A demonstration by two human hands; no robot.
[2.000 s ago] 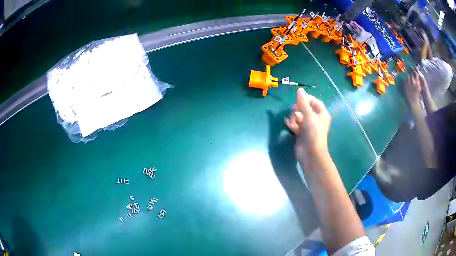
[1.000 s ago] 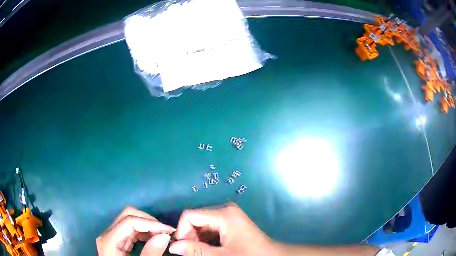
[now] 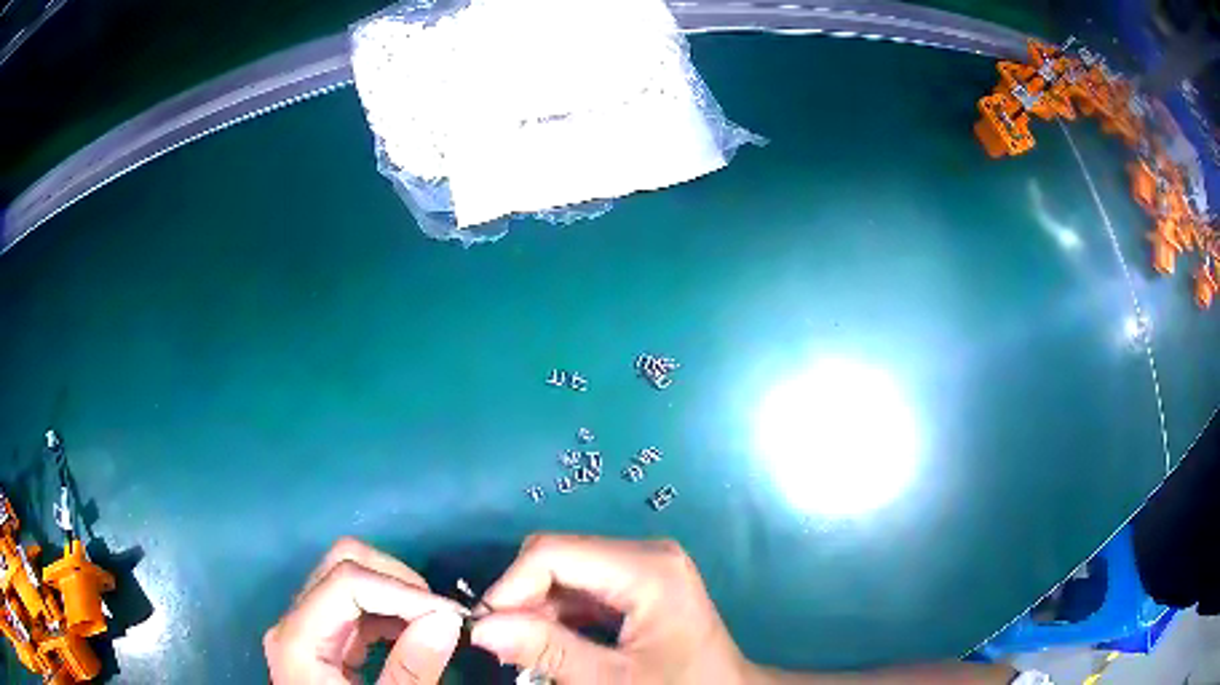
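My left hand (image 3: 368, 622) and my right hand (image 3: 609, 609) meet at the bottom centre, fingertips pinched together. Between them shows a thin dark wire lead (image 3: 474, 602) with a small pale tip. Both hands are closed on it; the exact contact is hidden by the fingers. A bit of white label (image 3: 534, 677) shows below my right fingers. No orange housing is visible at the hands, whose lower part is cut off by the frame edge. Several small clips (image 3: 583, 467) lie scattered beyond the hands.
A clear bag with white contents (image 3: 401, 101) and a white sheet (image 3: 575, 134) lies at the far side by the grey rail (image 3: 201, 127). Orange housings stand at left (image 3: 80, 589) and far right (image 3: 1006, 127). A blue stool (image 3: 1117, 602) is below the right table edge.
The view has swung right-to-left. My right hand has moved from near an orange housing to meet my left hand. Since one second ago, the dark lead and pale tip have become visible between the fingers.
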